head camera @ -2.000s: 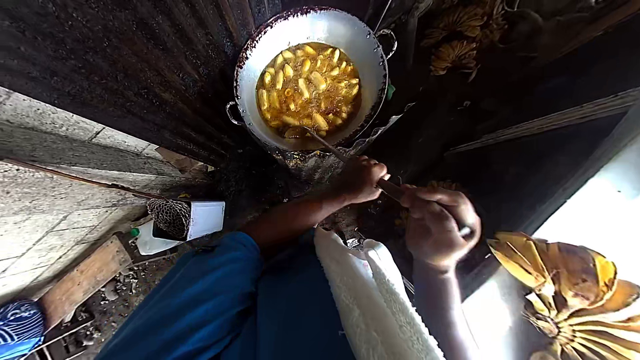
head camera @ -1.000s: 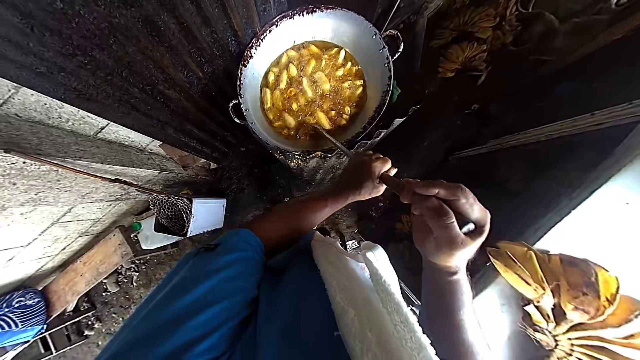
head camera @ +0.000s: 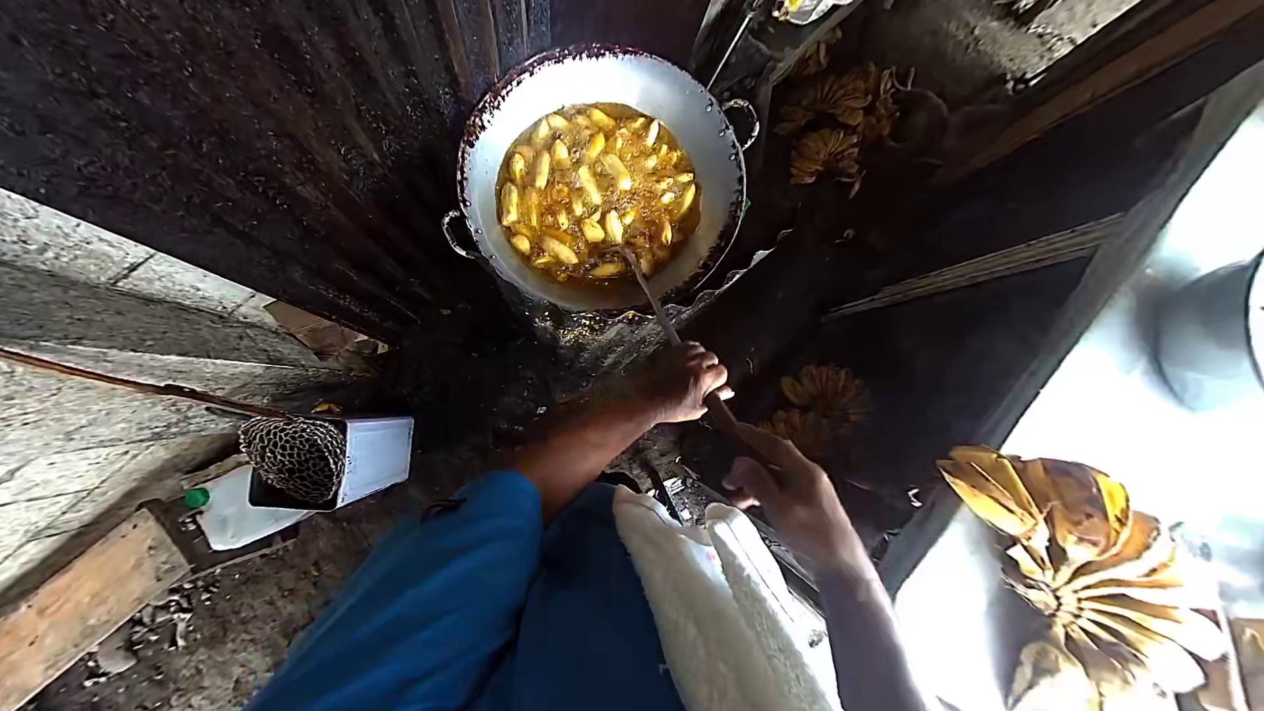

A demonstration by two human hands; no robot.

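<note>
A large metal pan (head camera: 719,168) with two ring handles holds bubbling oil and many yellow, peeled pieces that look like plantain (head camera: 589,185). The end of a long-handled utensil (head camera: 652,298) dips into the oil at the near side, its tip hidden there. My left hand (head camera: 683,383) is closed around the handle midway along. Behind it, nearer my body, my right hand (head camera: 785,479) rests on the handle's rear part; its fingers look loosened, and its grip is not clear. A white towel (head camera: 711,592) hangs over my front.
Banana or plantain peels (head camera: 1076,553) lie on a pale surface at right, by a grey container (head camera: 1210,336). More bunches (head camera: 829,109) lie in shadow. At left are a dark corrugated wall (head camera: 247,128), a square tin (head camera: 377,459) holding wire mesh, a plastic jug (head camera: 242,509) and a wooden board (head camera: 89,602).
My right hand has shifted its hold on the handle, from fingers wrapped about its end to a looser pose. My left hand still grips the handle.
</note>
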